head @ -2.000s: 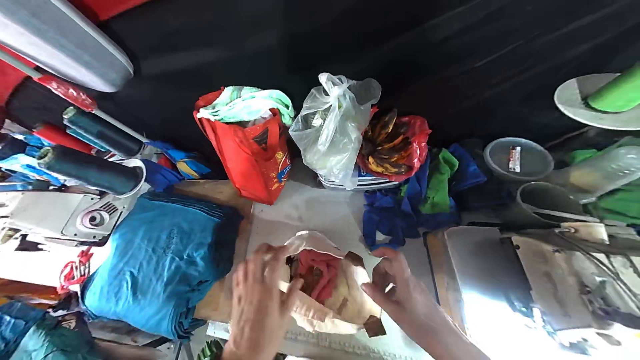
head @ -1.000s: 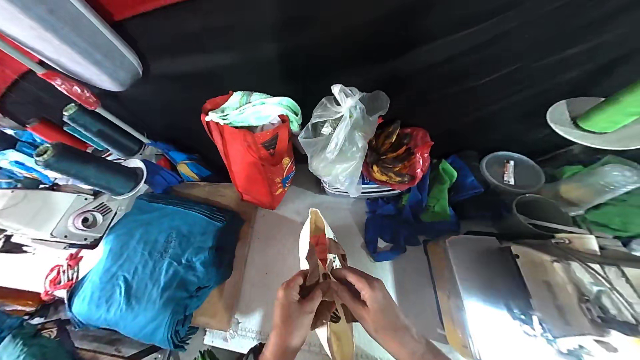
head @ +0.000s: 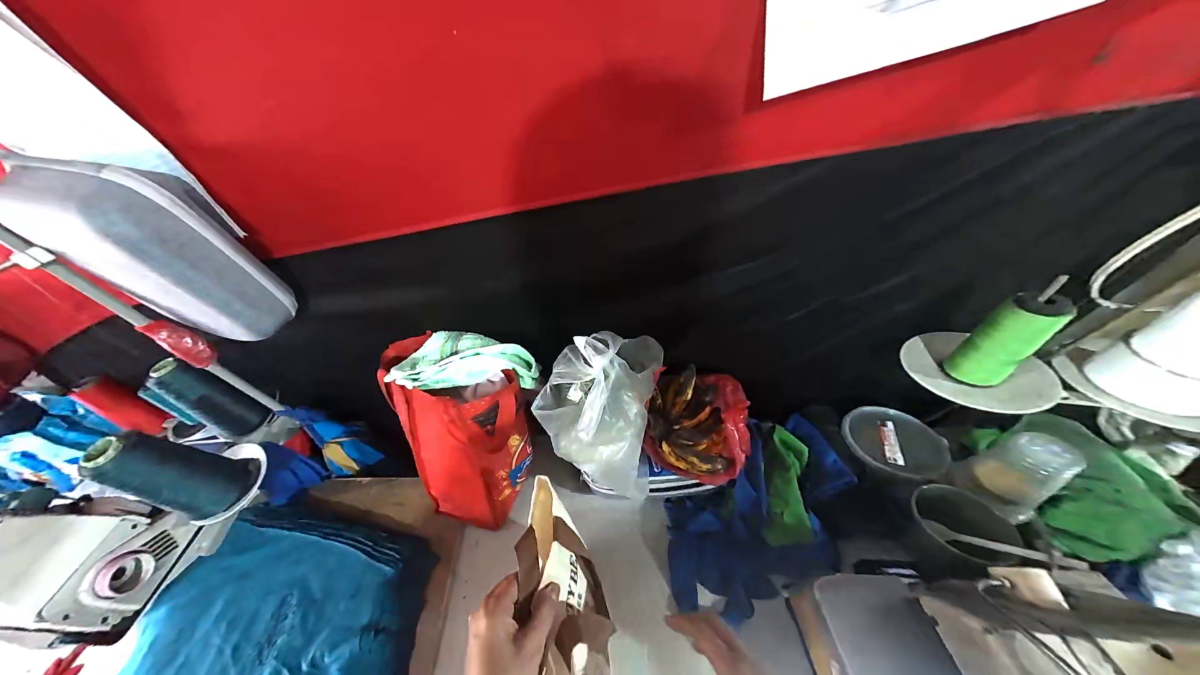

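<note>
My left hand (head: 514, 626) grips the near left side of a brown and cream paper bag (head: 564, 581), which bears printing and stands narrow and pressed together. To its right, my right hand (head: 714, 641) is apart from the bag, fingers extended and holding nothing. Beyond the paper bag are a red carrier bag (head: 459, 459) with a green and white cloth (head: 464, 361) on top, a knotted clear plastic bag (head: 595, 412), and dark, ripe bananas (head: 692, 427) in a red plastic bag (head: 736, 422). The inside of the paper bag is hidden.
Folded teal fabric (head: 291, 600) lies left, beside a sewing machine (head: 103, 572) and thread cones (head: 173, 473). Blue cloth (head: 722, 548) lies right of centre. Farther right are a dark bucket (head: 895, 445), a green thread cone (head: 1008, 339) and another machine (head: 1097, 623).
The paper bag was wide open with red contents showing, then was pinched narrow by both hands. Now my right hand has let go and moved right. The view has tilted up.
</note>
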